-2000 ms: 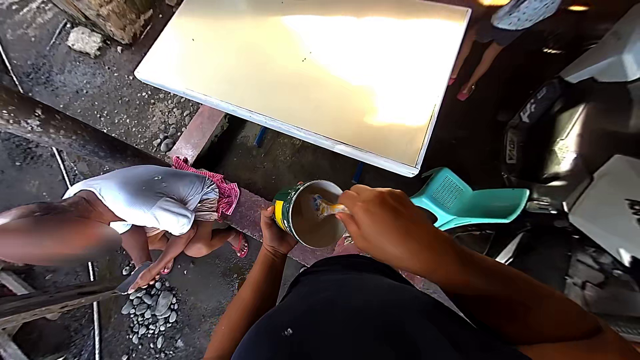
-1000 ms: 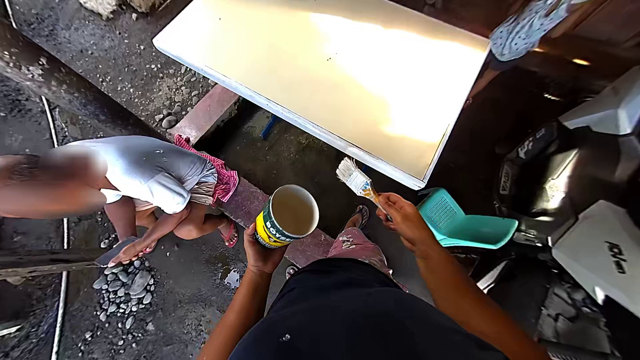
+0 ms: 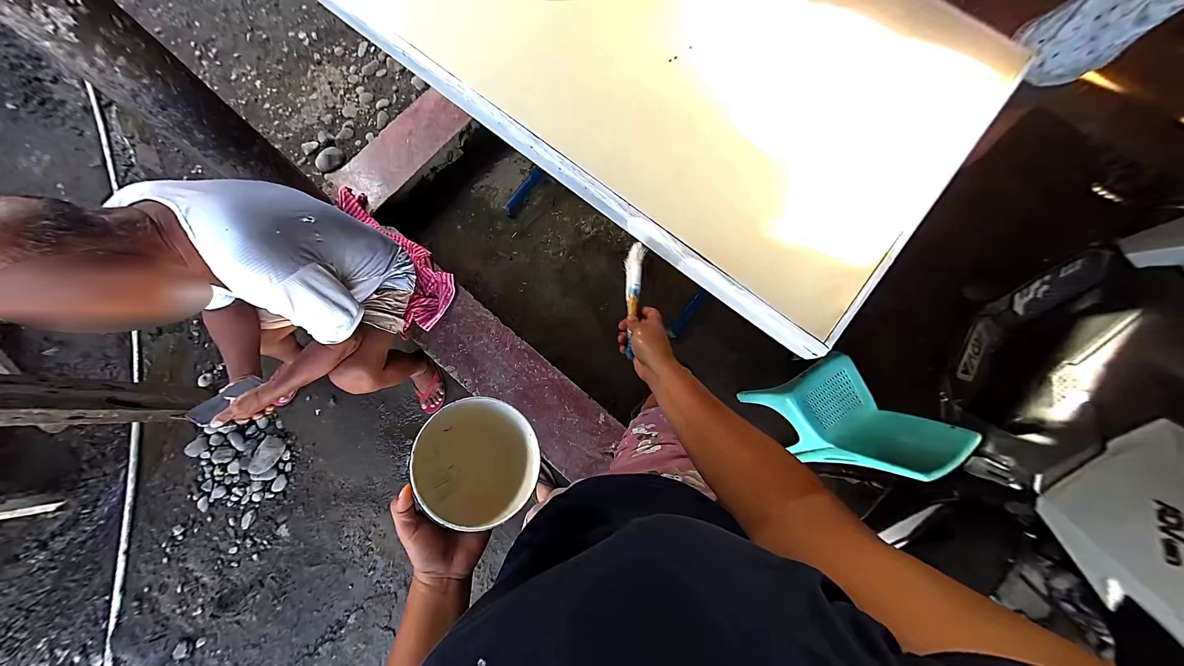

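My left hand (image 3: 439, 546) is wrapped around a can (image 3: 474, 463) of pale beige-grey liquid, held low in front of me with its open top facing up. In my right hand (image 3: 650, 344) is a paintbrush (image 3: 633, 287), gripped by its handle with the whitish bristles upward. The bristle tip is at the near white edge of a large panel (image 3: 740, 166) with a cream, glossy face; whether it touches the edge I cannot tell. A bright glare covers part of the panel.
On the left a person (image 3: 277, 250) squats over a pile of stones (image 3: 245, 458), holding a flat grey object. A reddish concrete ledge (image 3: 518, 370) runs below the panel. A turquoise plastic chair (image 3: 860, 416) stands right, beside a motorcycle (image 3: 1064, 351). Part of another person (image 3: 1091, 42) shows top right.
The brush was in the can at first, then out of it beside the panel; now it is at the panel's near edge. The can has moved left, away from the brush.
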